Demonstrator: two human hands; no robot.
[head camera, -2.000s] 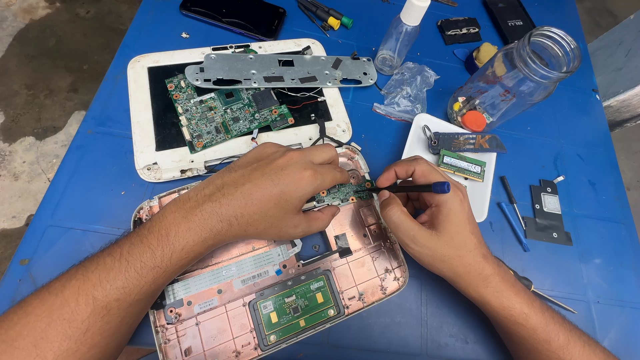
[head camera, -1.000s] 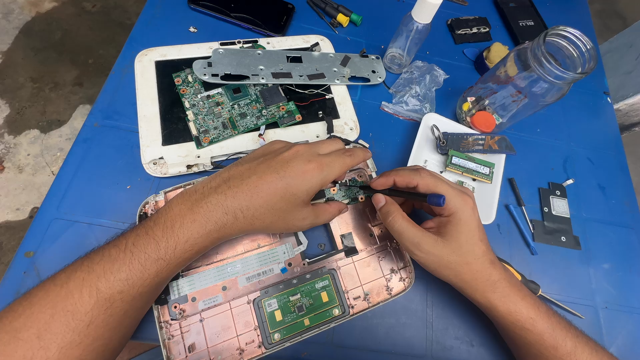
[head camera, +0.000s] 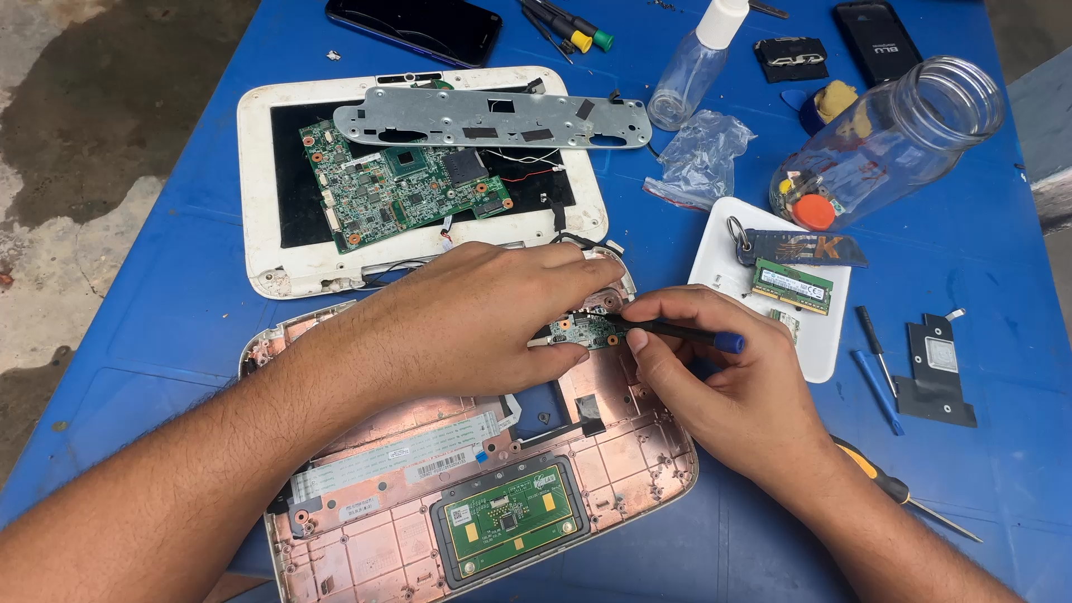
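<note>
A copper-coloured laptop palmrest shell (head camera: 620, 469) lies inside up, with a green touchpad board (head camera: 508, 517) and a flat ribbon cable (head camera: 402, 452). At its upper right corner sits a small green circuit board (head camera: 593, 332). My left hand (head camera: 494, 318) lies over that board, thumb at its lower edge and fingers beyond it; whether it grips the board is hard to tell. Between thumb and fingers my right hand (head camera: 720, 360) holds a small black screwdriver with a blue end (head camera: 695, 333), laid nearly flat, its tip at the small board.
Behind lies a white screen bezel (head camera: 260, 184) bearing a motherboard (head camera: 377, 197) and a metal bracket (head camera: 536, 117). To the right are a white tray (head camera: 712, 251) with a memory module (head camera: 791, 286), a glass jar (head camera: 888, 142), a spray bottle (head camera: 691, 71) and a yellow-black screwdriver (head camera: 879, 473).
My left fingers have spread farther over the small board's corner since the first frame. The screwdriver stays in my right hand at the board.
</note>
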